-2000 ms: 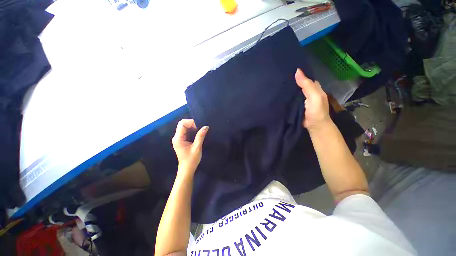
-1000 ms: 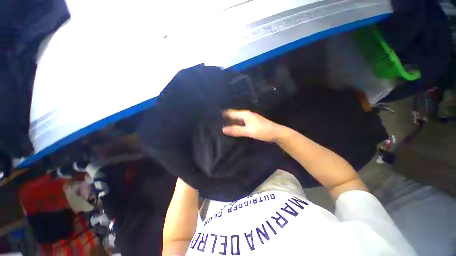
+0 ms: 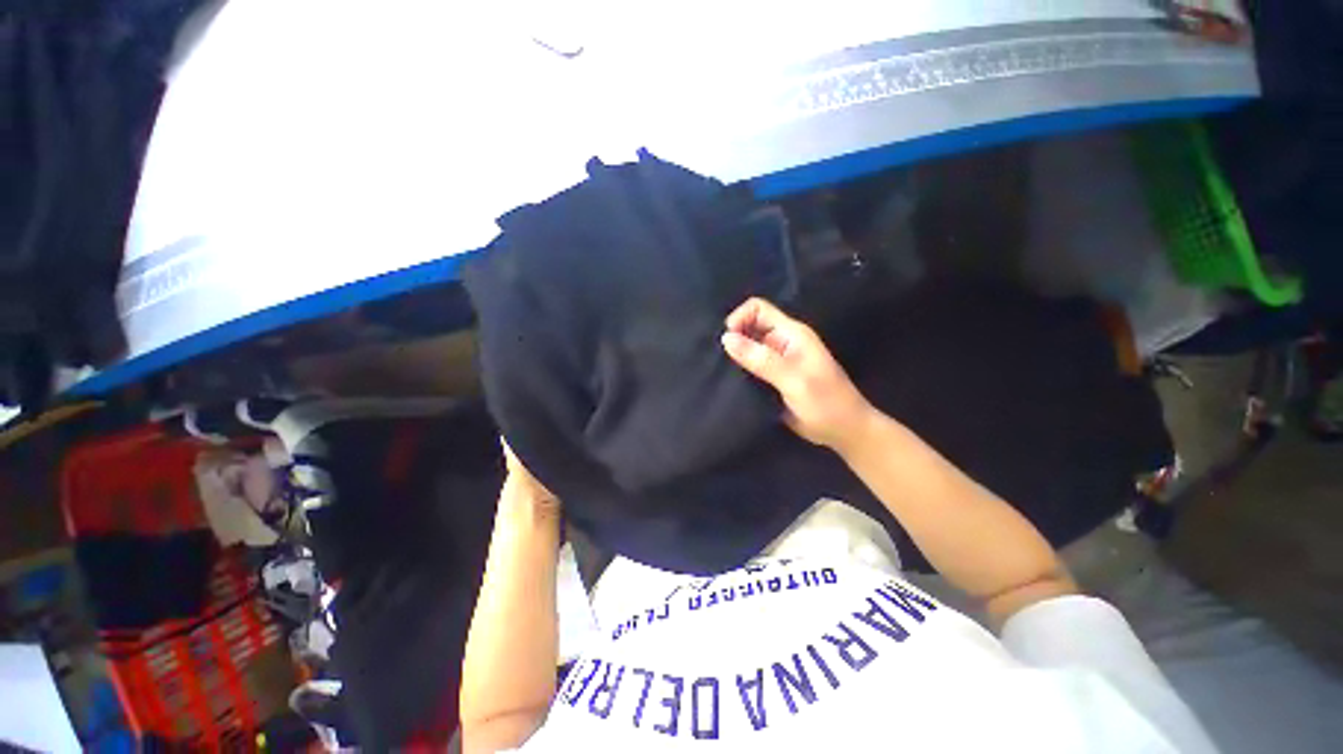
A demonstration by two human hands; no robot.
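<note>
The navy garment (image 3: 633, 324) is bunched over my lap, its far edge lying against the blue-edged white table (image 3: 368, 162). My left hand is mostly hidden under or behind the left side of the cloth; only the wrist (image 3: 527, 479) and forearm show. My right hand (image 3: 792, 368) is over the right side of the garment with its fingers curled and thumb near the fingertips. Whether it pinches the cloth or a thread cannot be told. No cutter can be made out in either hand.
Dark cloth (image 3: 1002, 427) spreads to the right of my lap. A red plastic crate (image 3: 140, 486) stands at lower left, near pale and dark looped straps (image 3: 295, 427). A green basket (image 3: 1215, 221) is at upper right. A ruler scale (image 3: 899, 71) runs along the table.
The garment was spread flat between both hands, then gathered into a bunch on my lap. My left hand went out of sight under the cloth. My right hand moved inward, then slightly right.
</note>
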